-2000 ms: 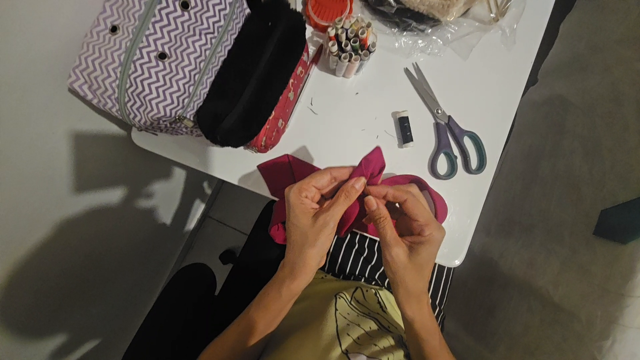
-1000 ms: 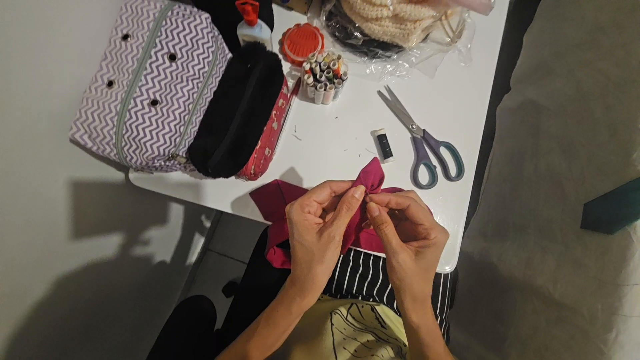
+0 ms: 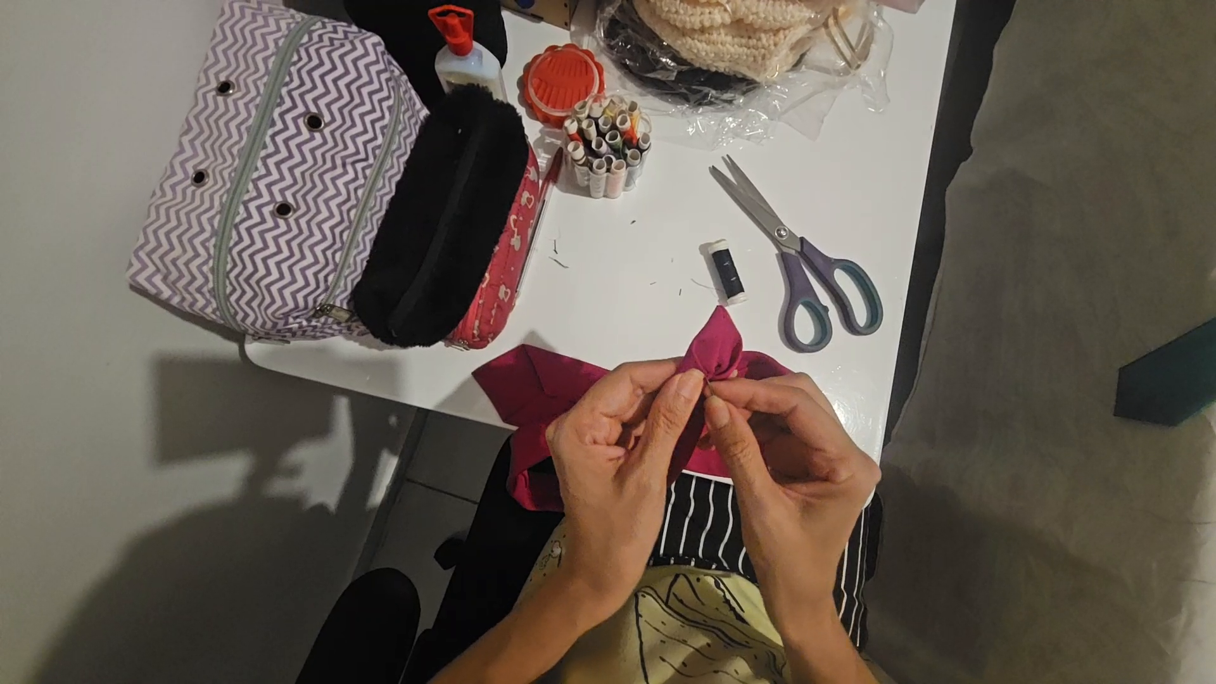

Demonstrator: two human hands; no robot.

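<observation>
A long strip of magenta fabric [image 3: 540, 385] lies over the table's near edge, and one pointed end of it rises between my hands. My left hand [image 3: 617, 465] pinches the gathered fabric between thumb and index finger. Close against it, my right hand [image 3: 793, 456] has thumb and index fingertips together at the gather; whether a needle is between them is too small to tell. Just beyond my fingers lies a spool of dark thread [image 3: 727, 272]. Scissors with purple and teal handles [image 3: 798, 252] lie to its right, blades slightly apart.
A zigzag-patterned bag [image 3: 275, 171], a black fluffy pouch [image 3: 442, 223] and a red patterned case [image 3: 503, 256] stand at the left of the white table [image 3: 608, 275]. Farther back are a glue bottle [image 3: 468, 62], a red lid [image 3: 562, 84], a tub of thread spools [image 3: 608, 147] and plastic-wrapped yarn [image 3: 741, 38].
The view has shifted, showing more of the table's far side. Both hands stay together at the gathered magenta fabric, with little plain change in their grip.
</observation>
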